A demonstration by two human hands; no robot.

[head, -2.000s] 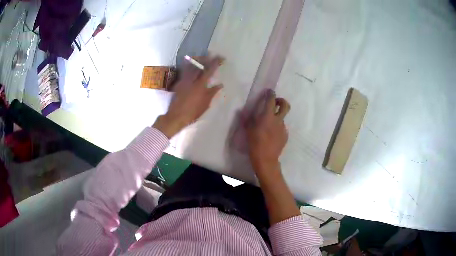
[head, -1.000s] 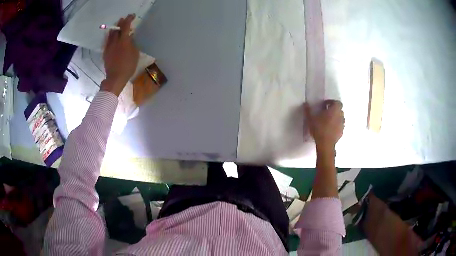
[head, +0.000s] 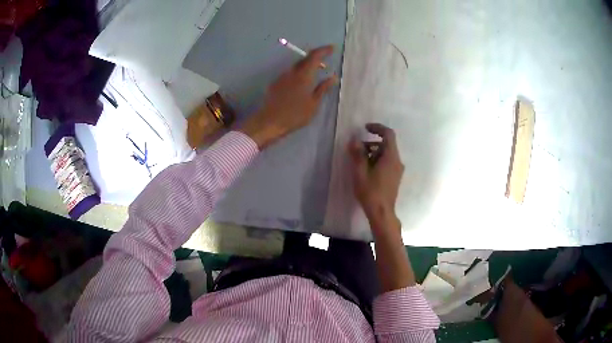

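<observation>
My left hand (head: pixel 295 100) is over the grey table left of the large white sheet (head: pixel 456 147), with a white stick like a cigarette (head: pixel 294 49) between its fingers. Its fingertips are near the sheet's left edge. My right hand (head: pixel 379 167) is over the left part of the sheet, fingers curled. Something small and dark with a glint shows inside the curl; I cannot tell what it is. A faint pinkish strip, possibly the clear ruler (head: pixel 362 67), runs along the sheet's left edge beside both hands.
A tan wooden block (head: pixel 520 151) lies on the sheet at right. At left are an orange-brown box (head: pixel 203 124), smaller white sheets (head: pixel 147 40), a purple garment (head: pixel 60 60) and a wrapped bundle (head: pixel 72 175). Paper scraps (head: pixel 456 278) lie below the table edge.
My left hand has moved right, from the smaller sheets to beside the large sheet's edge, still with the white stick. My right hand and the pinkish strip have moved left on the sheet.
</observation>
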